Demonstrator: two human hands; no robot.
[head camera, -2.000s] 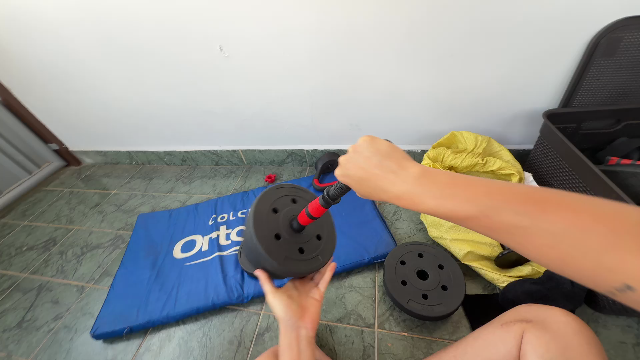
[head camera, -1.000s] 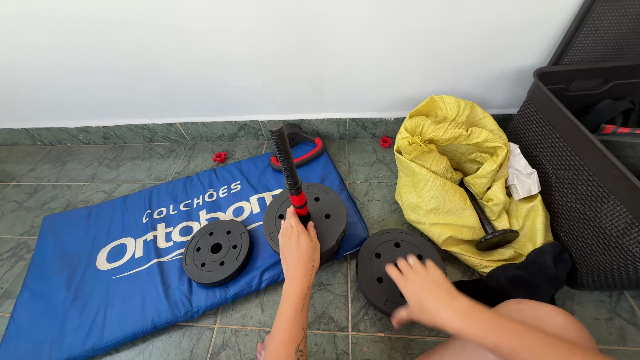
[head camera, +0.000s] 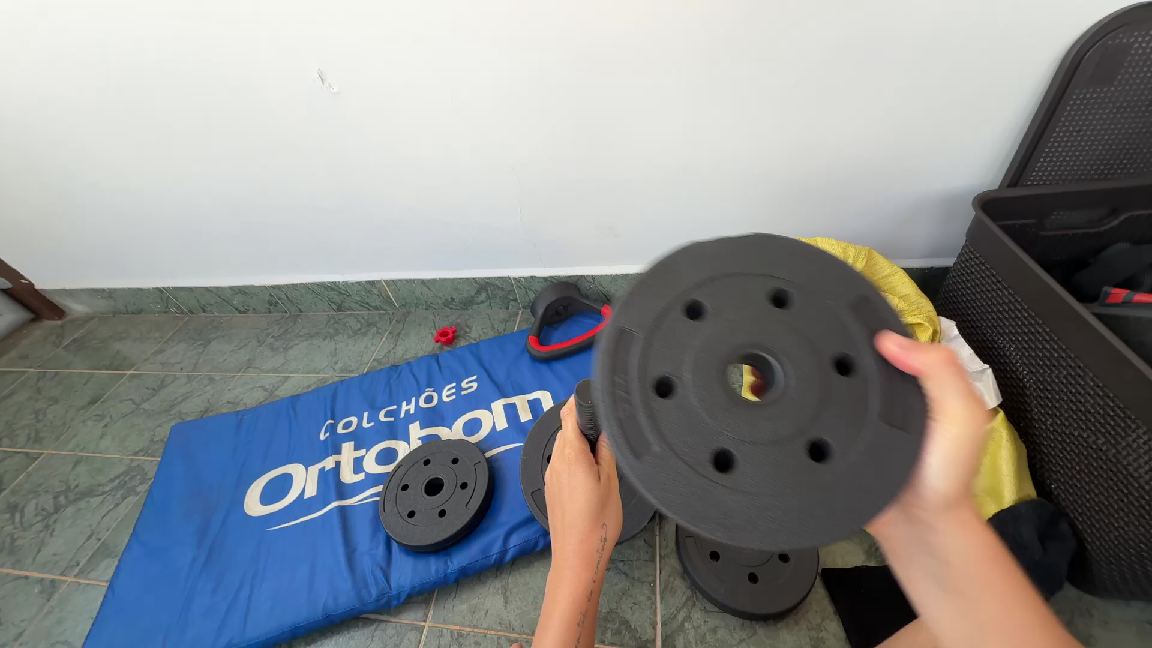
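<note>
My right hand grips a large black weight plate by its right edge, raised with its holed face toward me. Just left of it, my left hand holds the threaded dumbbell bar, which stands up from another large plate on the blue mat. The raised plate hides part of that plate. A smaller black plate lies on the mat to the left. Below the raised plate, one more black plate rests on the floor tiles.
A black handle with a red grip lies at the mat's back edge, near a red star-shaped nut on the tiles. To the right are a yellow sack, black cloth and an open woven-plastic box. A white wall stands behind.
My right hand has lifted a large plate from the floor at the right, and another plate now shows beneath. My left hand has stayed at the bar. The smaller plate appeared on the mat after the earliest frame.
</note>
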